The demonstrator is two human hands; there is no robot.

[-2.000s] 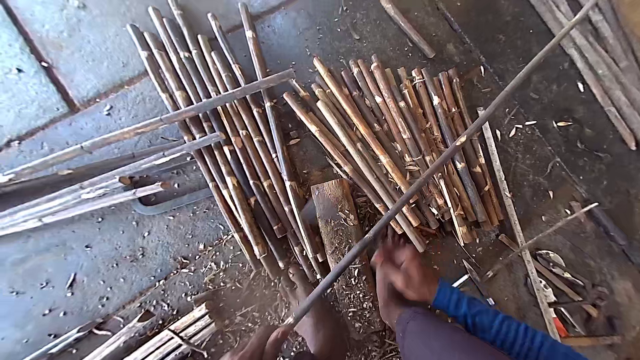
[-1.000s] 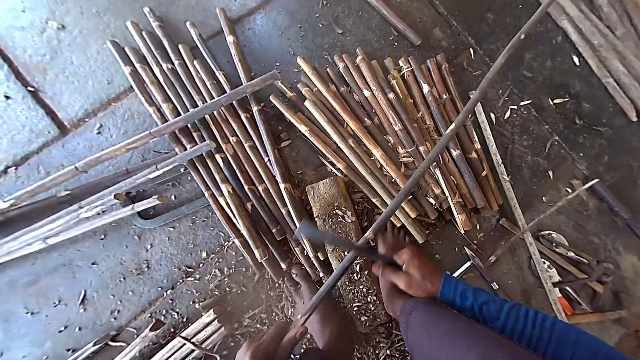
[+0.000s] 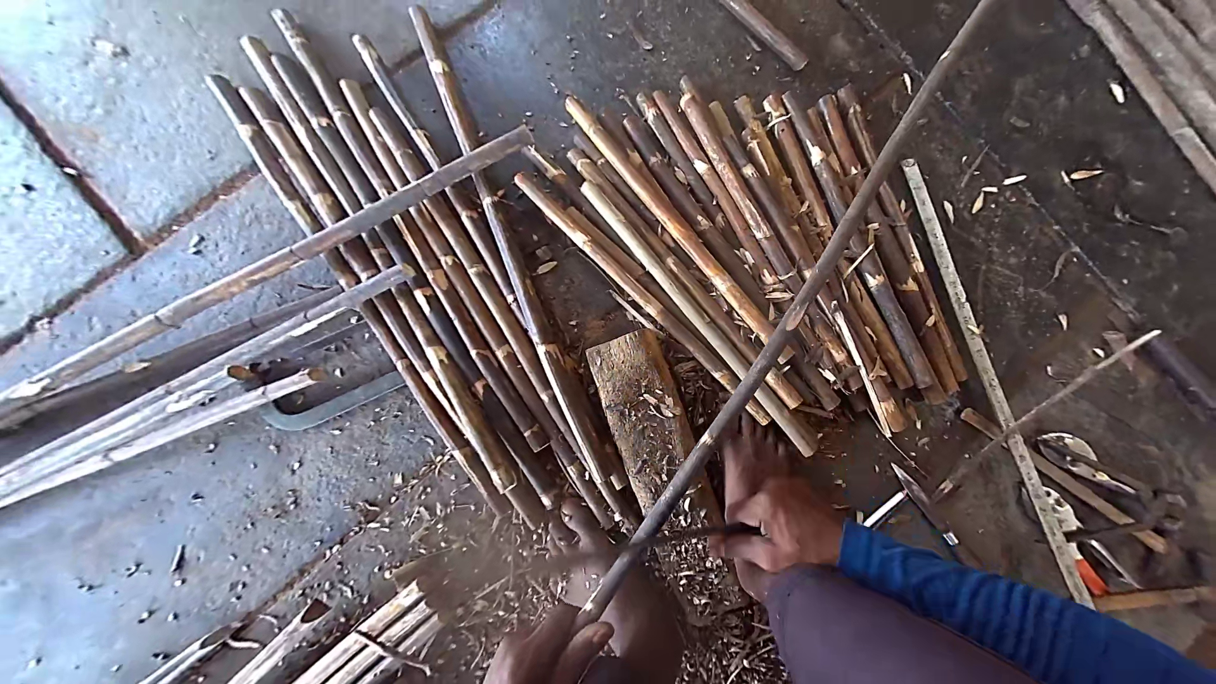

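Observation:
A long, slender wooden pole (image 3: 793, 309) slants from the bottom centre to the upper right. Around its lower end my left hand (image 3: 556, 646) is closed. My right hand (image 3: 781, 532) grips a dark blade tool (image 3: 689, 535), whose blade lies across the pole a little above my left hand; its edge is blurred. Beneath the pole, between my bare feet, rests a wooden block (image 3: 635, 408) strewn with shavings. Cut sticks (image 3: 727, 228) lie side by side beyond the right foot, and longer cut sticks (image 3: 456, 285) lie to the left.
Long pale poles (image 3: 256, 271) reach in from the left, near a metal C-shaped piece (image 3: 332, 407). Split lengths (image 3: 380, 632) lie at bottom left. To the right are a flat measuring strip (image 3: 988, 380), a thin stick (image 3: 1054, 407) and several hand tools (image 3: 1092, 484). More poles (image 3: 1154, 76) lie upper right.
The blade tool, plainly seen above the pole one second ago, is now lower across it, nearer my left hand. Both hands keep their hold.

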